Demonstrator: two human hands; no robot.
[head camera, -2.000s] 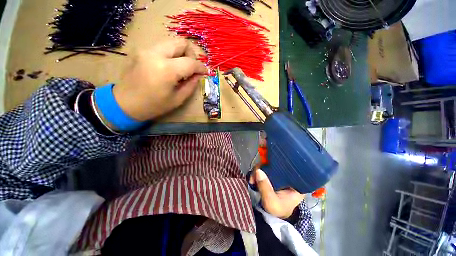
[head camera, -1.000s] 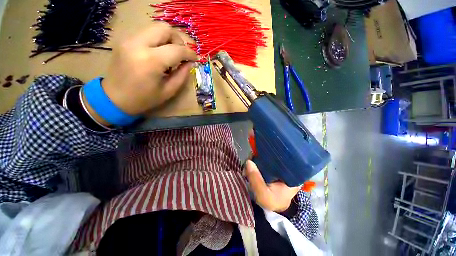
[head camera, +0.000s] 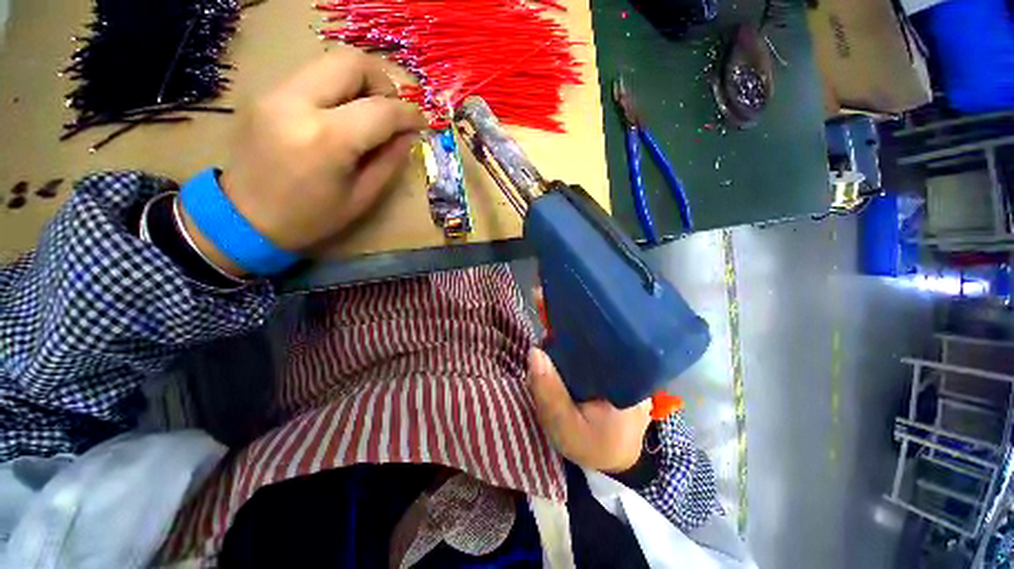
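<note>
A small circuit board (head camera: 448, 187) lies on the tan cardboard sheet near the bench's front edge. My left hand (head camera: 322, 156), with a blue wrist strap, is at the board's far end, fingertips pinched on a thin red wire (head camera: 411, 93) that is mostly hidden by the fingers. My right hand (head camera: 592, 427) grips the dark blue soldering gun (head camera: 612, 300). The gun's metal tip is at the board's far end, close to my left fingertips. Whether it touches the joint is too small to tell.
A pile of red wires (head camera: 500, 56) lies just beyond the board, black wires (head camera: 150, 56) at the far left. Blue-handled pliers (head camera: 654, 167) lie on the green bench (head camera: 767, 178) at right, near a round metallic dish (head camera: 744, 78). A cardboard box (head camera: 867, 56) stands beyond.
The bench, board and wires have shifted up and left in the view. The gun and both hands shifted with them, the tip staying at the board's far end.
</note>
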